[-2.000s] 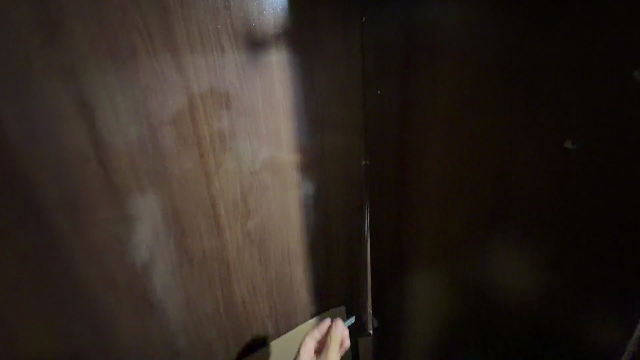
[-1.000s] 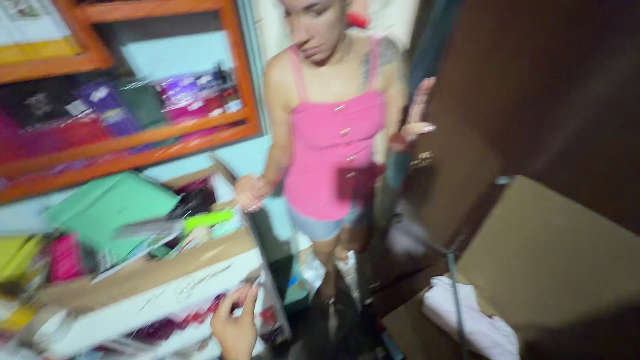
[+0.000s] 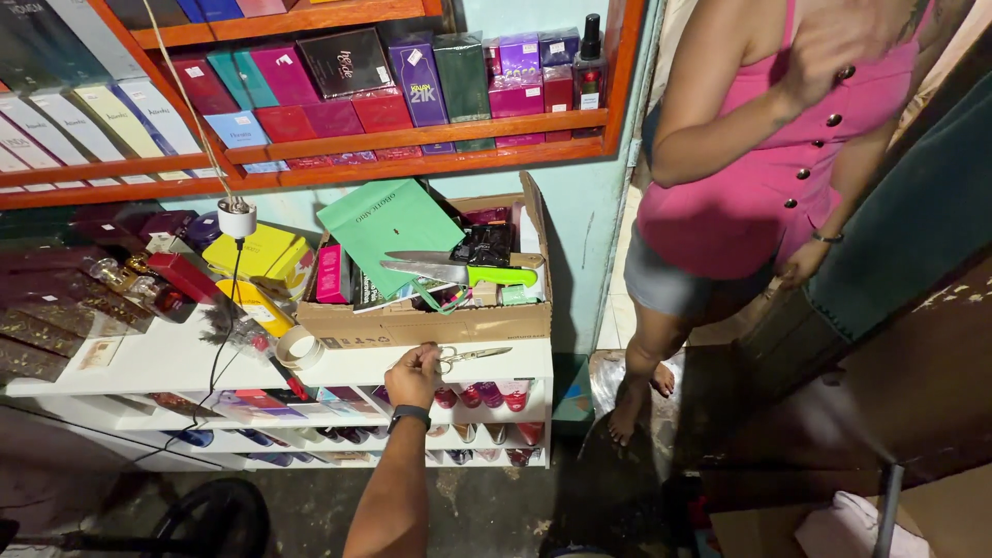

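My left hand (image 3: 413,377), with a dark band at the wrist, reaches over the front of a white shelf unit (image 3: 356,363). Its bunched fingertips are at the finger loops of metal scissors (image 3: 474,355), whose blades point right. Behind them, a cardboard box (image 3: 422,325) holds packages, a green paper bag (image 3: 391,229) and a knife with a lime-green handle (image 3: 502,277). A second blade shows beside that knife. A roll of tape (image 3: 299,348) stands left of my hand, near a red-handled item (image 3: 288,380). My right hand is out of view.
Orange wall shelves (image 3: 418,139) hold boxed products. A white lamp socket (image 3: 236,218) hangs on a cord at the left. Another person (image 3: 775,170) in a pink top stands at the right, one hand raised. An open carton (image 3: 744,527) with pale cloth lies at the lower right.
The view has swung from dark wood panels to the shelves and the other person. My left hand, visible one second ago without scissors in it, is now at the scissors' loops.
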